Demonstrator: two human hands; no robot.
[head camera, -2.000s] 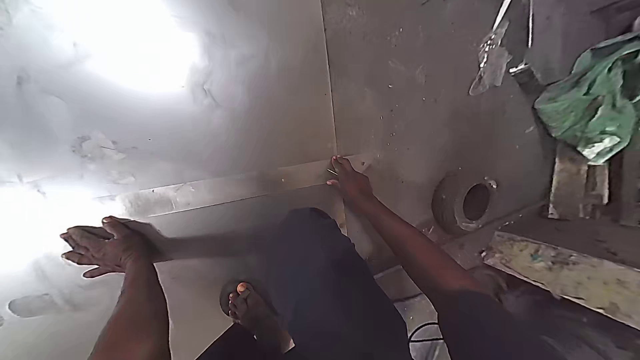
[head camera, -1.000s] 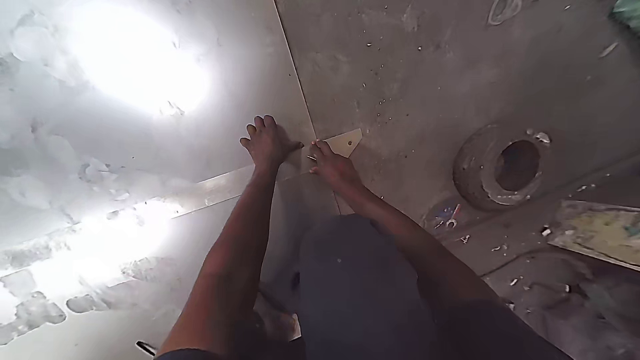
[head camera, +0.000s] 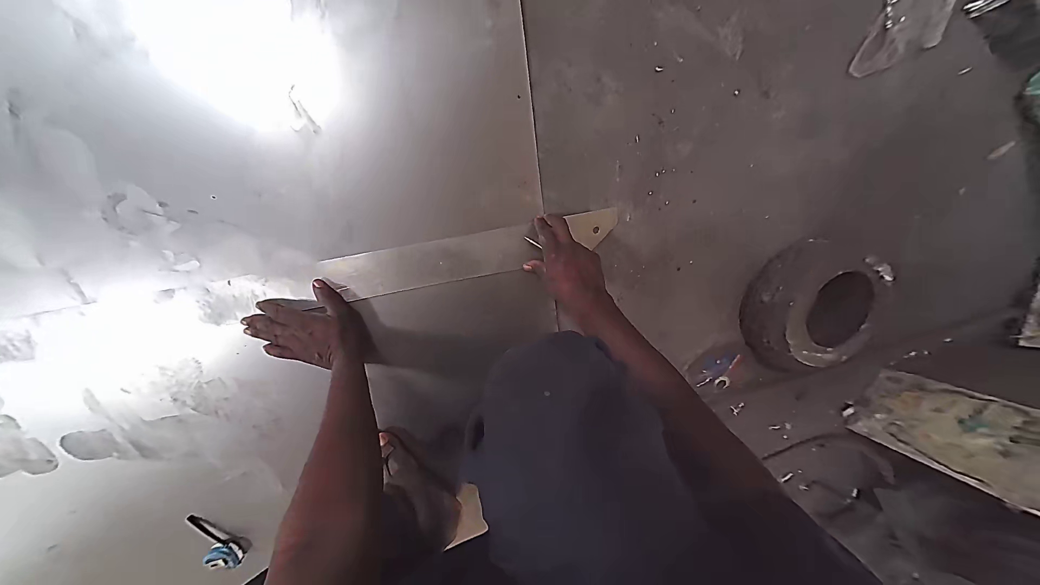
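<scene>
A long flat straightedge (head camera: 439, 262) lies slantwise on a large smooth sheet (head camera: 439, 146), its holed, pointed right end past the sheet's edge. My left hand (head camera: 305, 329) rests at its left end, fingers spread and thumb on the strip. Near the right end, my right hand (head camera: 569, 260) presses down on the strip and has a thin pointed tool (head camera: 533, 242) between its fingers. The tool's kind cannot be told. Glare washes out part of the sheet at the left.
A thick round ring, perhaps a small tyre (head camera: 768, 313), stands at the right. A stained board (head camera: 959, 431) lies at the lower right. A blue and black object (head camera: 223, 552) is at the lower left. My bare foot (head camera: 414, 487) and bent knee (head camera: 561, 390) are close below the straightedge.
My left hand was beside my right hand one second ago and is now at the straightedge's left end. My right hand stays near the right end. The view has shifted.
</scene>
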